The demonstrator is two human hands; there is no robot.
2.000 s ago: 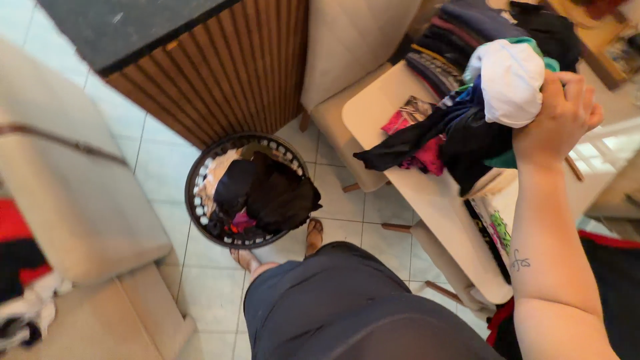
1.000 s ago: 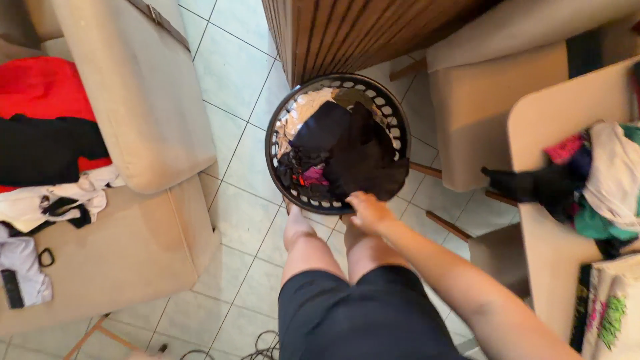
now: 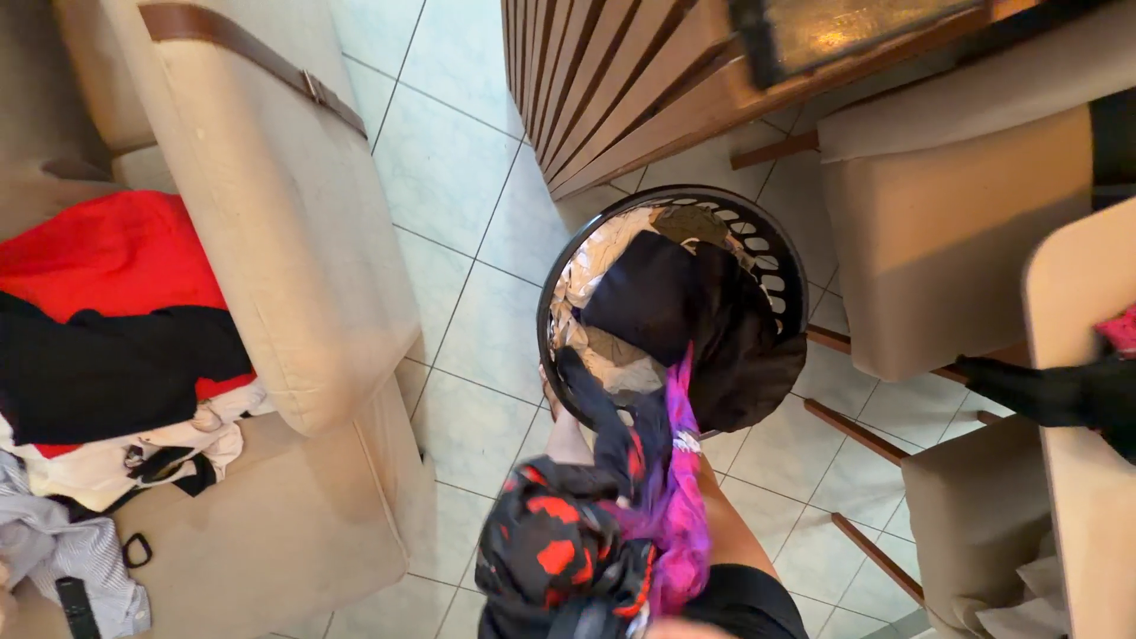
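A bundled black garment with red patches point(image 3: 557, 541) hangs low in front of my body, with a purple and pink cloth point(image 3: 688, 532) trailing beside it up to the basket. My right hand point(image 3: 688, 629) shows only as a blurred edge at the bottom of the view, against the bundle and holding it. Beyond the bundle, the round dark plastic laundry basket point(image 3: 792, 257) stands on the floor at my feet. Inside lie black clothes point(image 3: 652, 284) and pale cloth point(image 3: 608, 248); some black cloth hangs over its rim. My left hand is out of view.
A beige sofa point(image 3: 266, 524) at left bears a red cloth point(image 3: 115, 248), a black cloth point(image 3: 115, 364) and a striped garment point(image 3: 67, 541). A slatted wooden panel point(image 3: 612, 80) stands behind the basket. Beige chairs point(image 3: 967, 240) and a light table point(image 3: 1083, 497) with clothes are at right.
My right hand has drawn back from the basket rim towards my body, and the black, red and purple clothes are now lifted out. The white bundle held two seconds ago is out of my hand.
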